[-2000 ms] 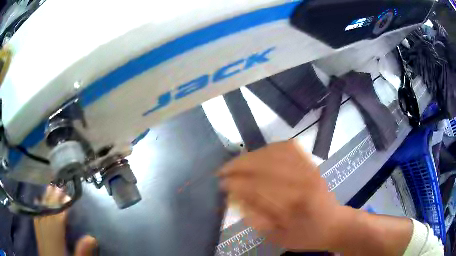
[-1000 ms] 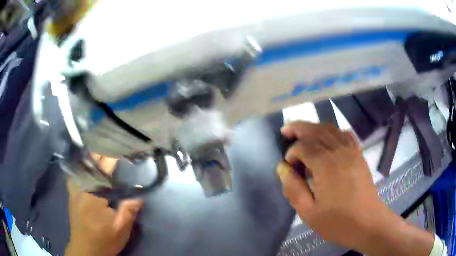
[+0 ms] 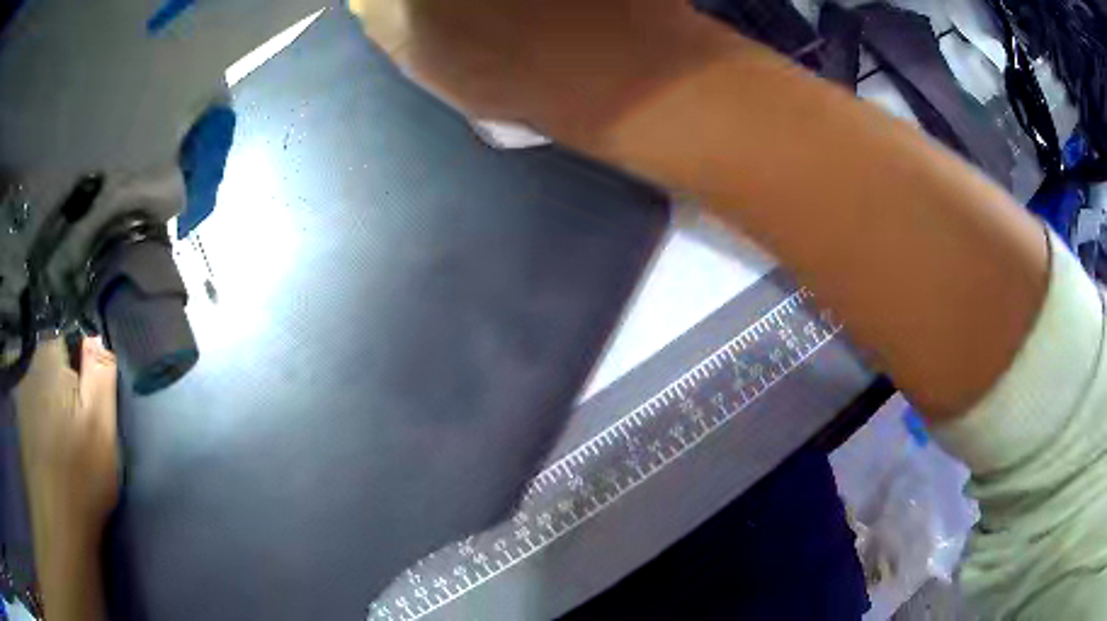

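A large dark grey cut panel (image 3: pixel 401 328) lies flat over the machine bed, its curved edge near the ruler. The sewing machine head (image 3: pixel 85 109) is at the upper left, with a stubby grey attachment (image 3: pixel 148 322) by the needle area. My left hand (image 3: pixel 73 449) lies at the left edge of the panel, partly behind the machine parts; its fingertips are hard to see. My right hand (image 3: pixel 522 61) is at the top, over the panel's far edge, blurred and cut off by the picture's edge; its fingers are mostly hidden.
A printed ruler (image 3: pixel 656 437) runs along the table's front edge. Dark fabric strips (image 3: pixel 910 61) lie at the upper right, with tangled dark trimmings (image 3: pixel 1080 61) beyond. A crinkled clear plastic bag (image 3: pixel 904 516) is at the lower right, below my right sleeve.
The view has shifted closer to the panel and ruler. My right hand has moved up and away toward the panel's far edge. My left hand stays at the panel's left side.
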